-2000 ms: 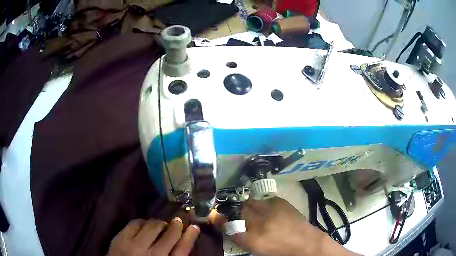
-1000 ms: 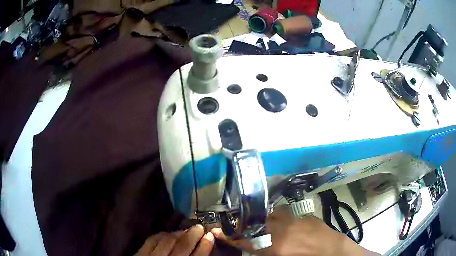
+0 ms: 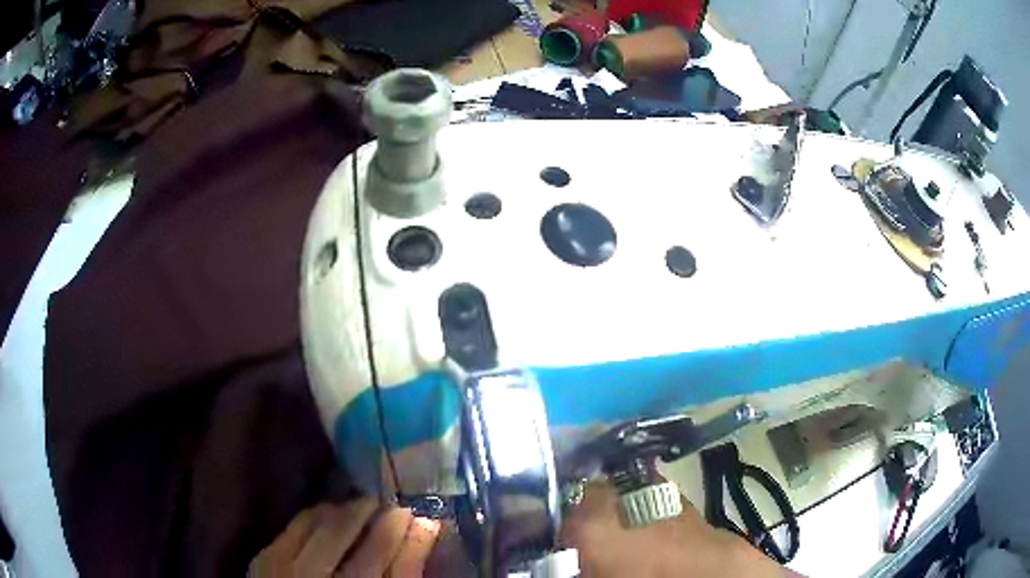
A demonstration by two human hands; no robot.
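Observation:
The maroon garment panel (image 3: 192, 305) lies flat to the left of the sewing machine's white head (image 3: 508, 181) and runs to its left end. My left hand (image 3: 345, 544) is at the bottom edge, fingers curled and pressed on the cloth beside the needle area. My right hand (image 3: 649, 548) is under the machine head, partly hidden by the shiny take-up guard (image 3: 508, 463) and cut off by the frame's bottom. Its fingertips do not show. The needle and presser foot are mostly hidden.
Black-handled shears (image 3: 751, 502) lie under the arm. Red-handled snips (image 3: 901, 497) lie at the right. Thread cones (image 3: 644, 53) and brown fabric (image 3: 169, 68) are behind the machine. The tension dial (image 3: 649, 500) sits just above my right hand.
The camera view has shifted back and forth, so the machine first slid right and down, then left. Both hands stay by the needle area, now lower in the frame and more hidden.

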